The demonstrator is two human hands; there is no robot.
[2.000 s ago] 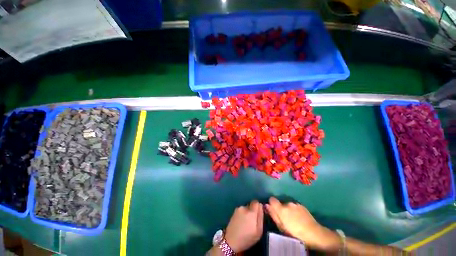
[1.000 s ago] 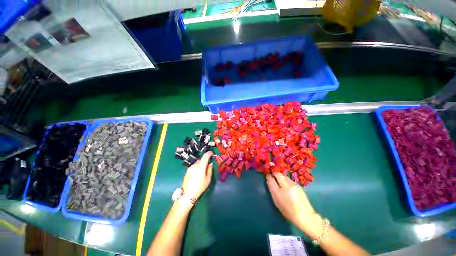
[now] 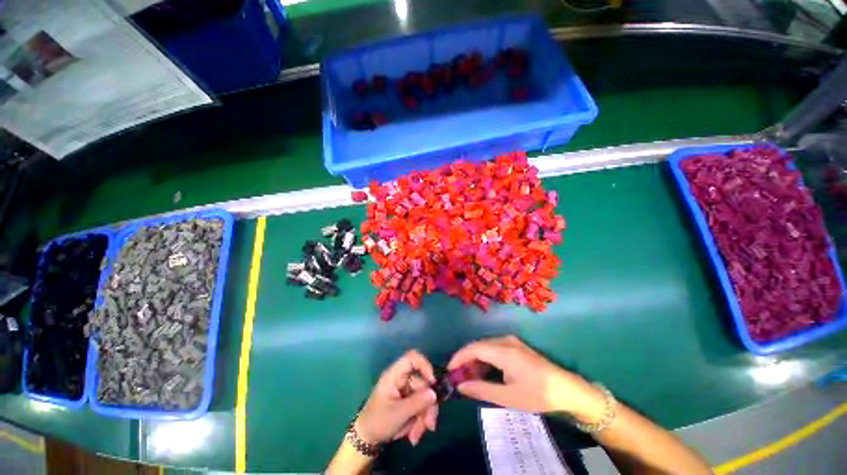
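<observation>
My left hand [image 3: 401, 401] and my right hand [image 3: 509, 373] are close together at the bottom centre. My right fingers hold a red plastic part [image 3: 464, 373]. My left fingertips hold a small dark part [image 3: 443, 387] against it; fingers partly hide both. A big loose heap of red parts [image 3: 464, 232] lies in the centre of the green worktop. A small loose pile of black-and-grey parts [image 3: 325, 263] lies to its left.
A deep blue bin [image 3: 455, 139] with dark red pieces stands behind the heap. Shallow trays hold black parts [image 3: 67, 315], grey parts [image 3: 158, 315] and magenta parts [image 3: 766, 241]. A white card [image 3: 520, 443] lies by my right hand. An instruction sheet [image 3: 84, 83] hangs upper left.
My hands have drawn back from the black-and-grey pile and the red heap and come together near the front, with parts between the fingertips. The camera view has shifted.
</observation>
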